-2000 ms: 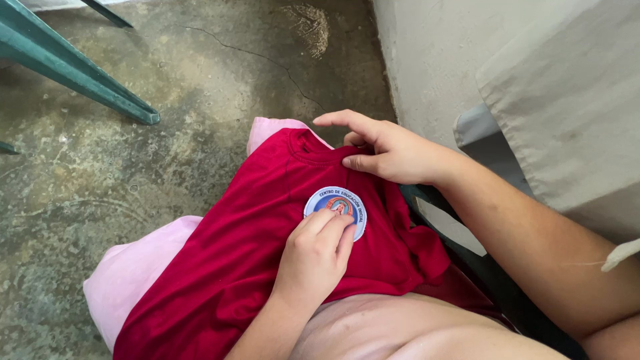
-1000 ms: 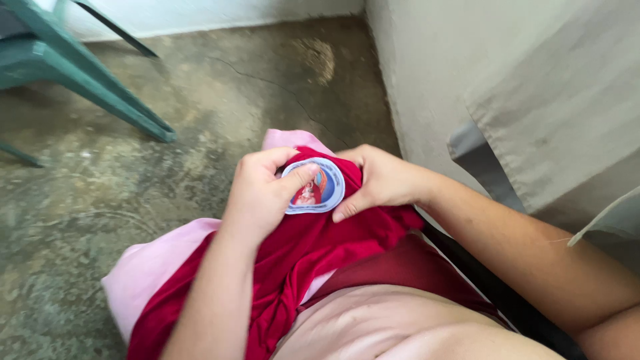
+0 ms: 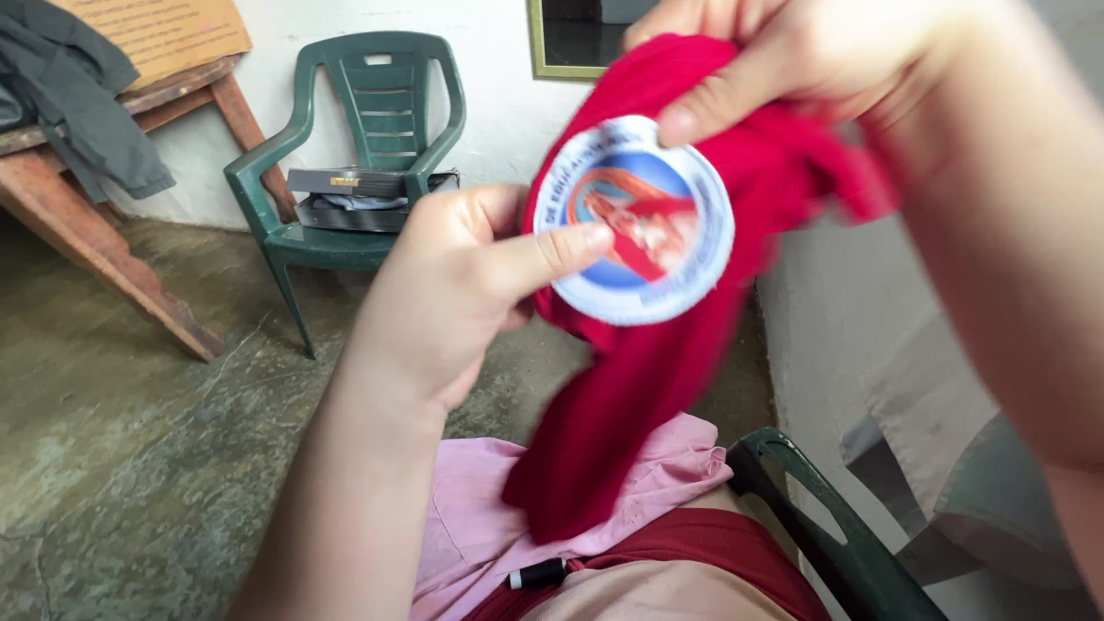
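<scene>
Both hands hold up a red knit garment (image 3: 655,371), its lower part hanging down and blurred. My left hand (image 3: 466,285) pinches it from the left, the thumb lying across a round embroidered patch (image 3: 690,259) with a blue and orange picture and a white rim bearing writing. At the upper right, my right hand (image 3: 776,69) grips the bunched cloth, its thumb tip at the patch's top edge. Below, a pink cloth (image 3: 474,492) lies over the lap. Near the waist rests a small black and white object (image 3: 538,574), perhaps a thread spool.
A green plastic chair (image 3: 371,112) with dark boxes (image 3: 354,198) on it stands against the wall. At left is a wooden table (image 3: 112,250) with a dark garment (image 3: 86,95) over it. A dark green armrest (image 3: 828,509) is close at my right.
Both hands have lifted the red garment off the lap, uncovering more of the pink cloth and the small black and white object. The view has tilted up a lot.
</scene>
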